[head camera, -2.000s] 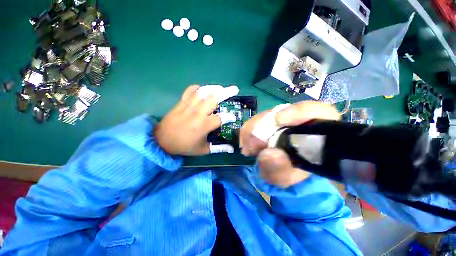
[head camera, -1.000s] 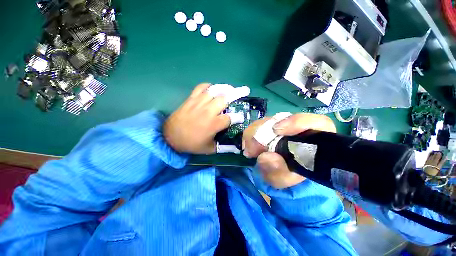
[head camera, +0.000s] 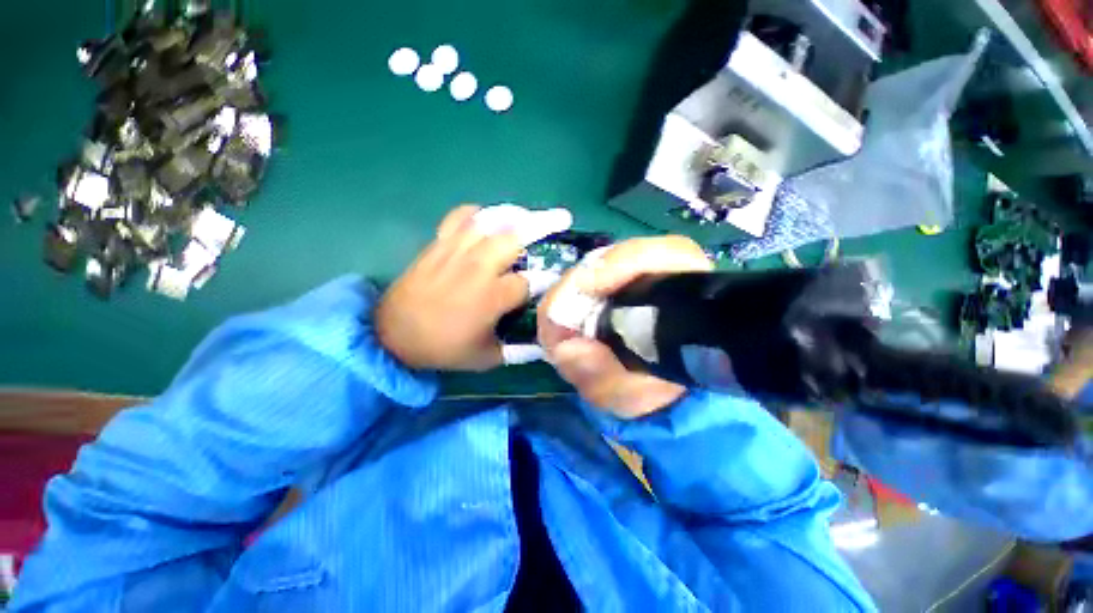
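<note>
The black housing with a green circuit board (head camera: 554, 255) lies on the green mat near the bench's front edge. My left hand (head camera: 462, 293), with white finger cots, grips it from the left, fingers over its top and board. My right hand (head camera: 617, 317) is shut round the front of the thick black electric screwdriver (head camera: 743, 329), over the housing's right part. The screwdriver points left, its cable end to the right. Its bit and the screw point are hidden by my right hand.
A large pile of metal clips (head camera: 174, 138) lies at the left. Several white discs (head camera: 463, 85) lie at the far middle. A white screw feeder (head camera: 767, 108) stands at the right, beside a clear bag (head camera: 893, 162). Green boards (head camera: 1013, 258) and another worker's blue sleeve (head camera: 959, 461) are further right.
My right hand and the screwdriver have moved left over the housing, covering more of the board. The screwdriver's rear end has swung up and away from me. My left hand still holds the housing.
</note>
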